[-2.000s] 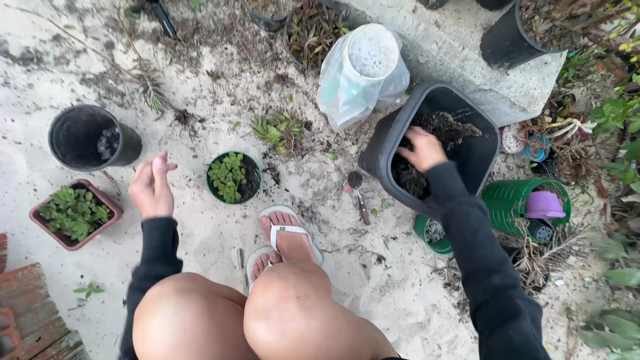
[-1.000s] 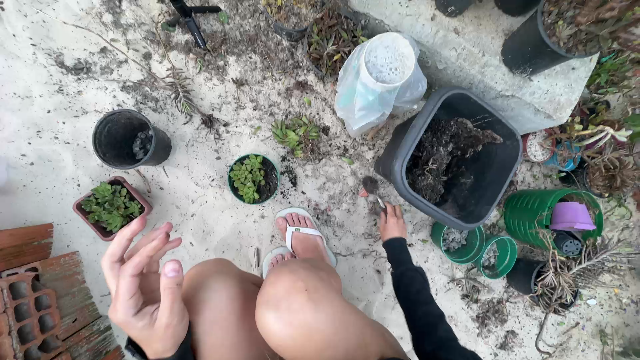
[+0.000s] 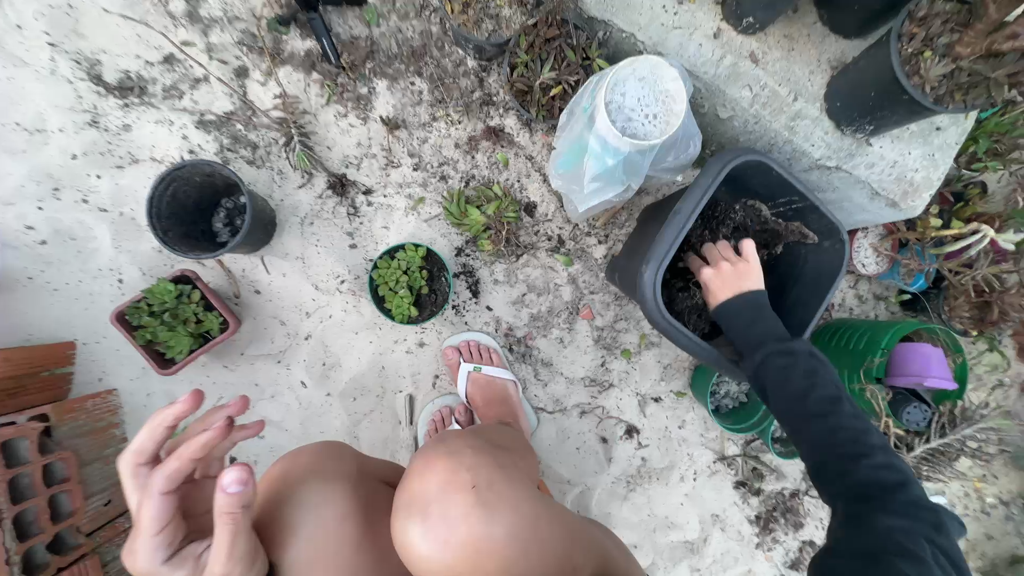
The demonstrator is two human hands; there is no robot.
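Observation:
My left hand is raised at the lower left with fingers apart, holding nothing, nearest the bricks and my knee. My right hand reaches into a dark grey square bin, its fingers curled at the dark soil; whether it grips anything is hidden. A clump of roots and soil lies beside the fingers in the bin. In the middle, a round green pot holds a small leafy plant. An uprooted plant clump rests on the sand above it.
At left stand a black pot and a square terracotta-coloured planter, above hollow bricks. A white bucket in clear plastic stands by a concrete slab. Green pots sit below the bin.
My right hand has gone from a small trowel on the sand into the bin. The trowel no longer shows on the sand. My left hand stays raised, its fingers spread.

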